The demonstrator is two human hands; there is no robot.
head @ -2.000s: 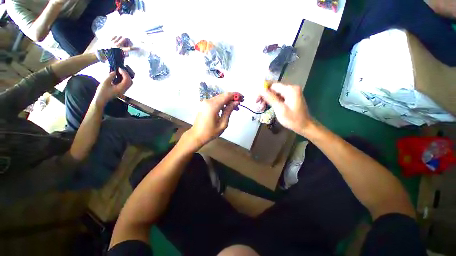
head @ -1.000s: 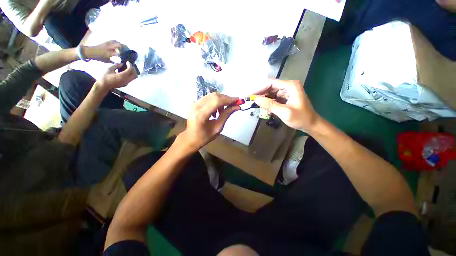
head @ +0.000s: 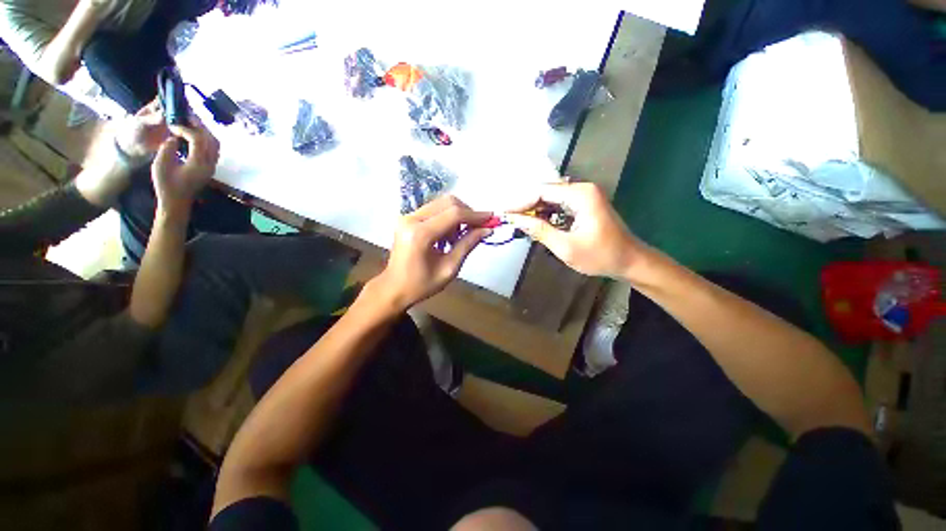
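My left hand (head: 434,249) pinches a small red plug (head: 494,222) at its fingertips, over the near corner of the white table. My right hand (head: 581,230) is close beside it and pinches a small yellow plug (head: 536,213). A short black cable (head: 502,242) hangs in a small curve between the two hands. The plug tips are close together; whether they touch is too small to tell. My right fingers partly hide the yellow end.
The white table (head: 498,124) bears bagged cable sets (head: 418,182), one with an orange part (head: 402,76). A person at left holds a dark cable unit (head: 172,99). A white-wrapped carton (head: 788,135) and a red bag (head: 882,299) are at right.
My hands have come together, bringing the red and yellow plugs close. The neighbour's hands have moved left with the dark cable unit, and a dark block now shows beside them.
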